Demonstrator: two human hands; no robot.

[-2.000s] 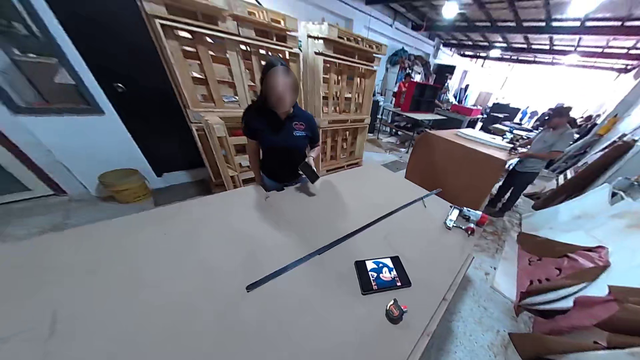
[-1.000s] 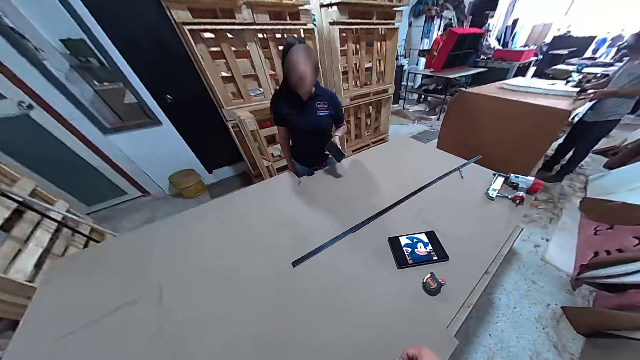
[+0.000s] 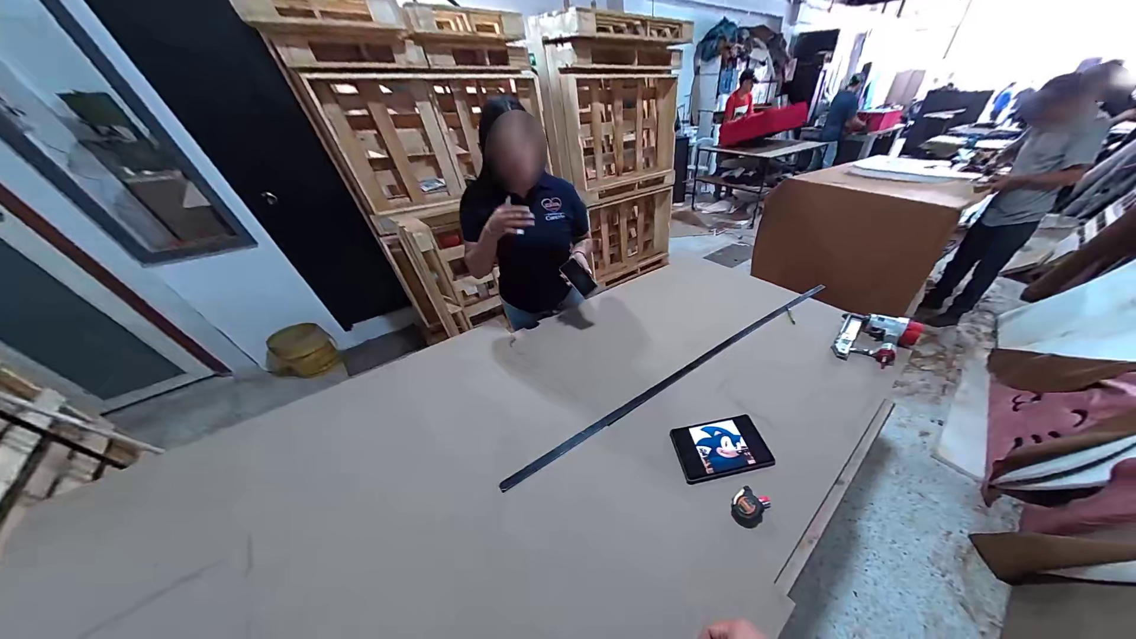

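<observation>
Only a small part of my right hand [image 3: 732, 630] shows, at the bottom edge over the large board-topped table [image 3: 373, 497]; its fingers are mostly cut off, so any grip is hidden. My left hand is out of view. Beyond the right hand lies a compact tape measure [image 3: 750, 507], and just past it a tablet [image 3: 722, 448] showing a blue cartoon character. A long dark metal straightedge [image 3: 657, 389] lies diagonally across the board. Near its far end is a small greenish thin thing [image 3: 791, 316]. A pneumatic staple gun [image 3: 874, 338] rests at the far right corner.
Across the table stands a person [image 3: 532, 240] holding a phone. Wooden pallets [image 3: 426, 142] are stacked behind. A brown box-like block [image 3: 852, 240] stands beyond the right corner, with another person [image 3: 1021, 186] beside it. A yellow bucket [image 3: 303, 349] sits on the floor.
The person across the table has raised one hand toward the chest. My right hand, not seen two seconds ago, shows at the bottom edge. The view has turned left and down.
</observation>
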